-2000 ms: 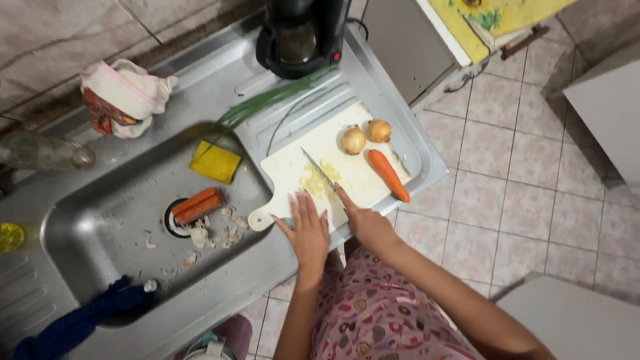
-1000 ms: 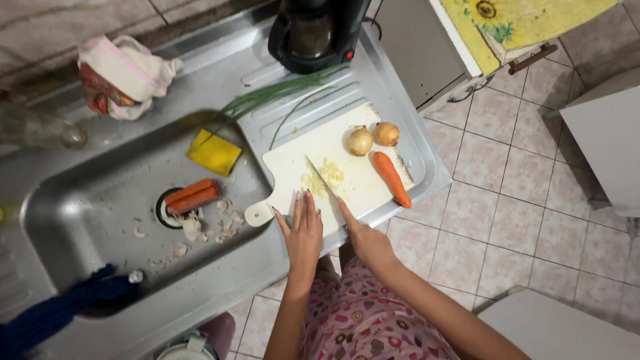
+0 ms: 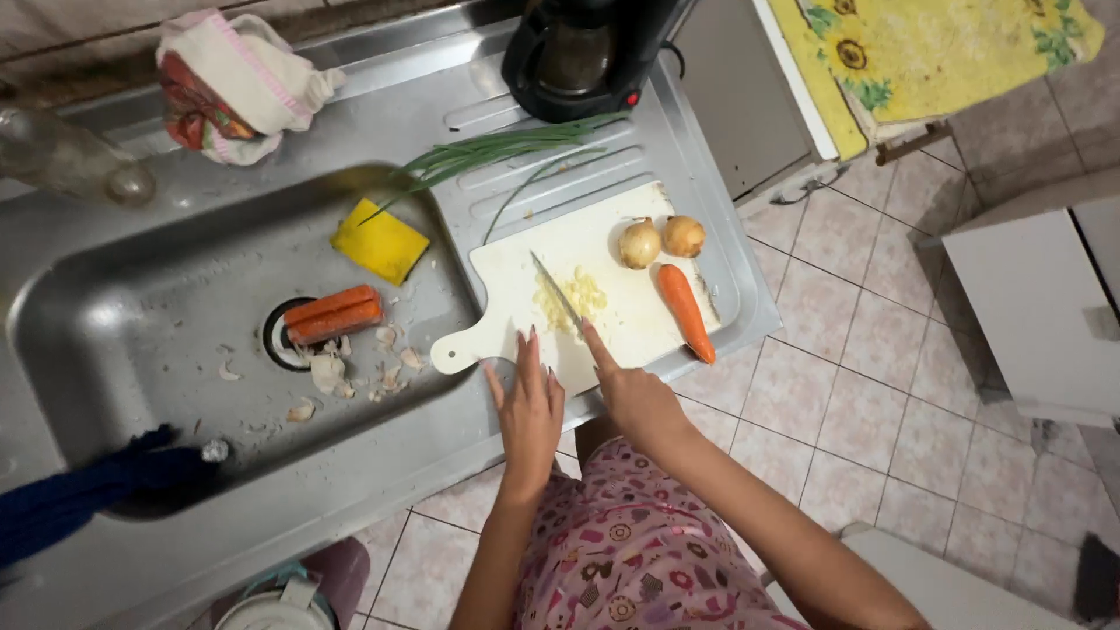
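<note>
A white cutting board (image 3: 617,232) with a handle lies across the sink's edge and drainboard. My right hand (image 3: 643,402) grips a kitchen knife (image 3: 554,284), its blade over the chopped garlic (image 3: 584,293); the knife's handle is hidden in the hand. Flat on the board's near edge, left of the knife, rests my left hand (image 3: 532,407), fingers apart and holding nothing. Two onions, one (image 3: 640,243) beside the other (image 3: 683,236), sit at the board's right end. Below them a carrot (image 3: 685,311) lies with its tip past the board's edge.
The steel sink basin (image 3: 219,254) holds a yellow sponge (image 3: 381,242), an orange-red bundle (image 3: 333,315) at the drain and garlic peels (image 3: 328,372). Green onion stalks (image 3: 507,149) lie near a black coffee maker (image 3: 569,61). A bundled cloth (image 3: 241,83), a glass bottle (image 3: 70,162) and a blue cloth (image 3: 96,486) are around the sink.
Both hands keep about the same places at the board, the right one still holding the knife over the garlic. The onions and carrot have not moved on the board.
</note>
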